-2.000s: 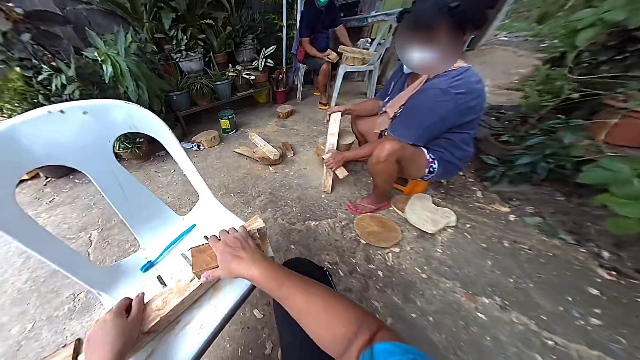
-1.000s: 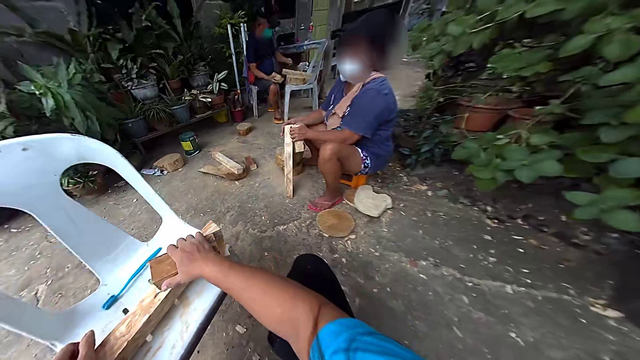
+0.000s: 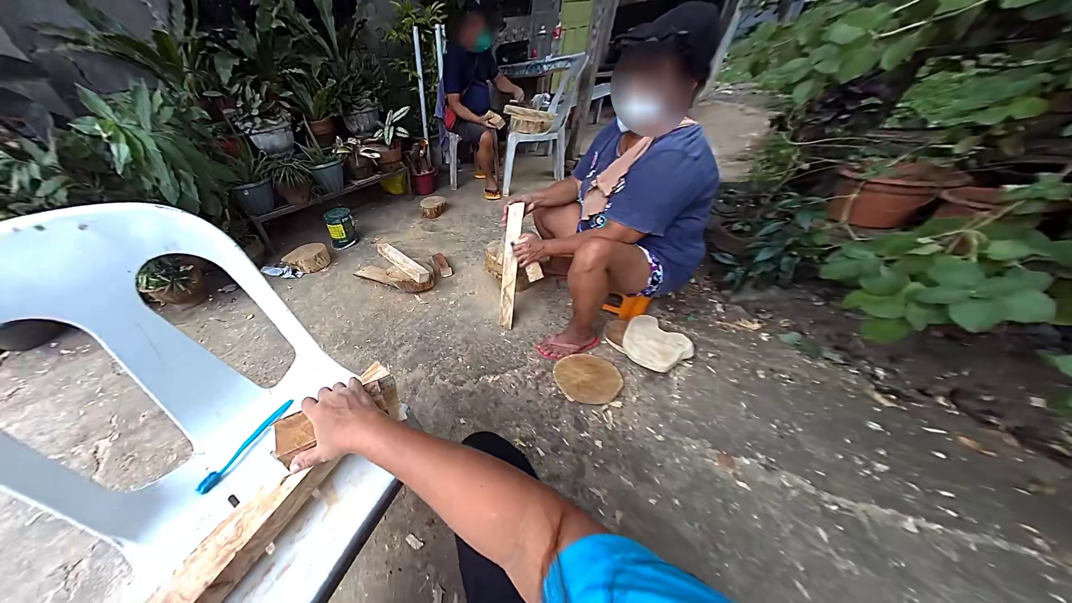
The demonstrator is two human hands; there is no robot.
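On the seat of a white plastic chair (image 3: 180, 368) lies a long wooden piece (image 3: 239, 532), running from the lower left edge toward the chair's far corner. My right hand (image 3: 339, 423) grips a brown wooden block (image 3: 295, 435) on top of this piece. The far end of the wood, with splintered tips, shows just beyond my fingers. A blue pen-like stick (image 3: 244, 446) lies on the seat to the left of the block. My left hand is outside the view.
Facing me, a masked person (image 3: 645, 193) sits on a low stool, holding a wooden strip (image 3: 511, 266). Round wooden slabs (image 3: 588, 378) lie near that person's foot. Wood pieces (image 3: 404, 263) and a green can (image 3: 340, 228) stand farther back. Another person (image 3: 473, 92) sits behind, beside a plastic chair.
My left hand, seen at the lower left on the long wood earlier, has left the view. My right hand stays on the block. The person opposite now holds the strip at a slightly different tilt.
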